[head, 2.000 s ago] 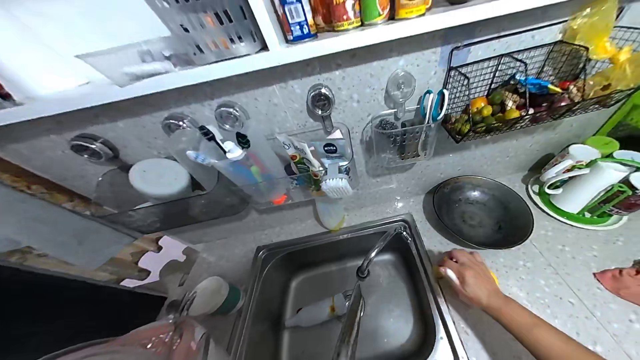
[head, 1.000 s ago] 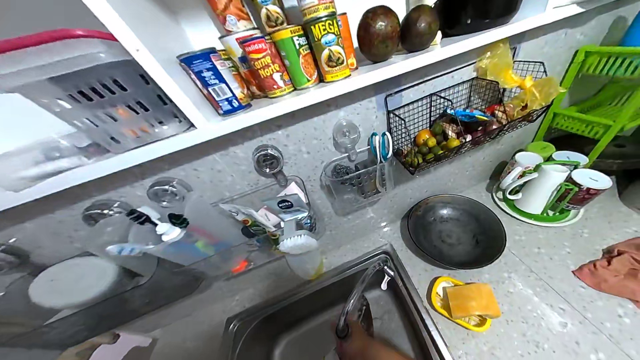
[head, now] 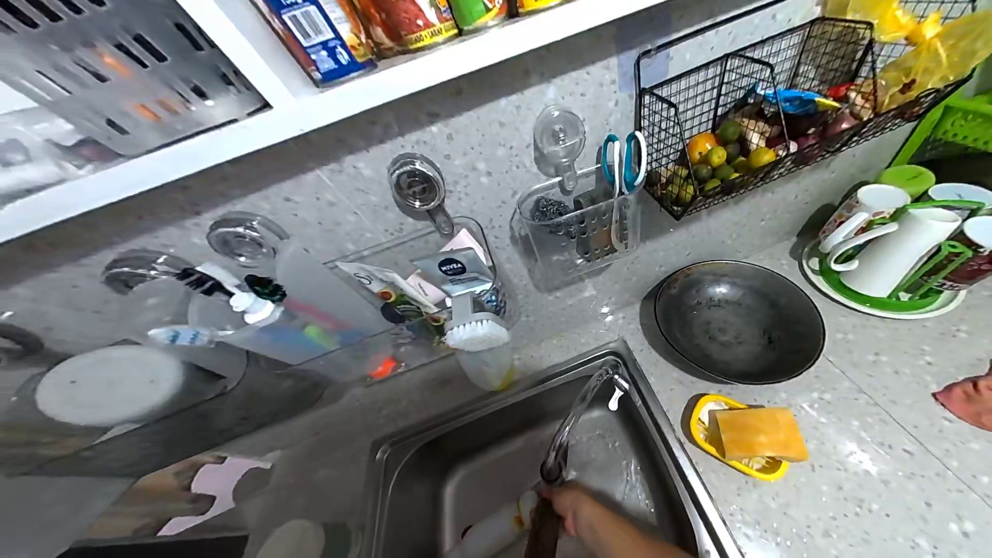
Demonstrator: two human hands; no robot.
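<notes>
My right hand (head: pixel 581 515) reaches into the stainless steel sink (head: pixel 477 457) from the lower right. Its fingers are beside the curved metal faucet (head: pixel 573 422), at the joint where a dark length runs toward me; whether they grip it is unclear. A white bottle-like item (head: pixel 492 535) lies in the sink, left of the hand and partly hidden. My left hand is not in view. Right of the sink, an orange-yellow sponge (head: pixel 759 434) rests on a yellow oval dish (head: pixel 705 442).
A dark round pan (head: pixel 740 322) sits on the counter behind the sponge. Mugs and a white pitcher (head: pixel 899 252) stand on a green-rimmed tray. Clear holders (head: pixel 577 232), one with scissors (head: pixel 624 163), and a wire basket (head: pixel 721 163) of fruit hang on the wall below a shelf (head: pixel 333 105).
Two seconds ago my right hand was at the yellow dish right of the sink; it has moved left, into the sink by the faucet. The sponge and dish are now uncovered.
</notes>
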